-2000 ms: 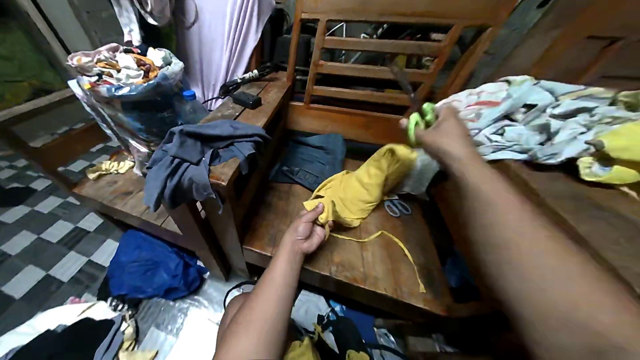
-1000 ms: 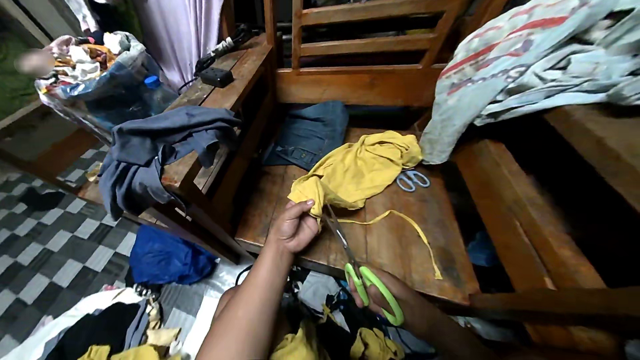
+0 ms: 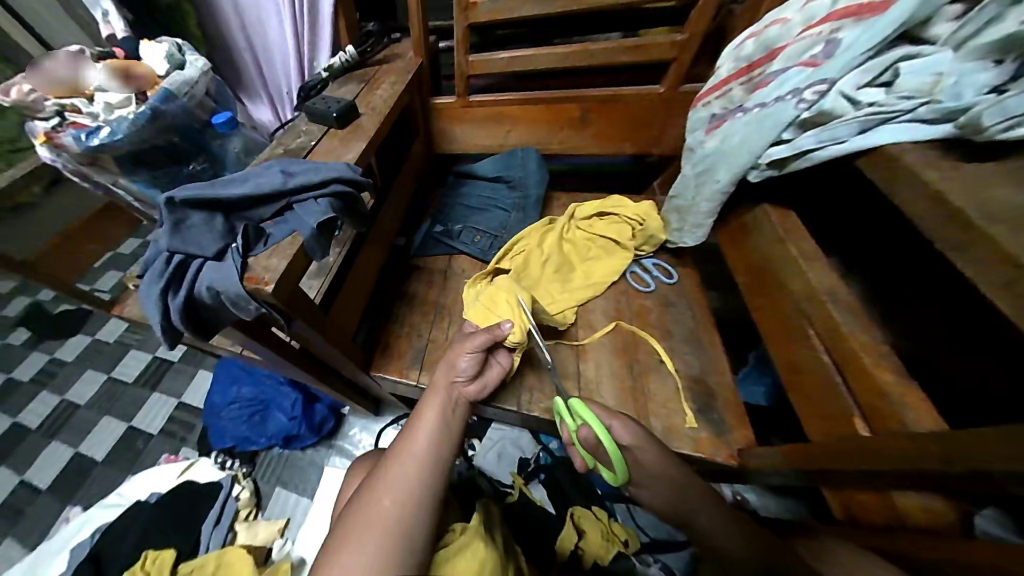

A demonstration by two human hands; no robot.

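Observation:
A crumpled yellow cloth (image 3: 584, 252) lies on the seat of a wooden bench (image 3: 640, 376). My left hand (image 3: 480, 364) pinches its near edge between thumb and fingers. In my right hand (image 3: 604, 444) is a pair of scissors (image 3: 592, 440) with green handles, their blades pointing up and away, with the tips at the cloth beside my left fingers. From near that edge a thin yellow strip (image 3: 652, 344) curves right across the seat. A second pair of scissors (image 3: 652, 274), with blue-grey handles, lies partly under the cloth's right end. Behind the cloth are folded dark denim pieces (image 3: 496, 204).
Grey cloth (image 3: 232, 232) hangs over the wooden armrest at left, with a black power socket block (image 3: 331, 111) farther back. A bag of fabric scraps (image 3: 152, 120) and a bottle stand beyond. Pale printed cloth (image 3: 752, 120) drapes at right. A blue bundle (image 3: 264, 404) and scraps lie on the floor.
My right hand, raised at the right two seconds ago, has come down with the green-handled scissors to the cloth's near edge. My left hand keeps its hold there. The view has shifted.

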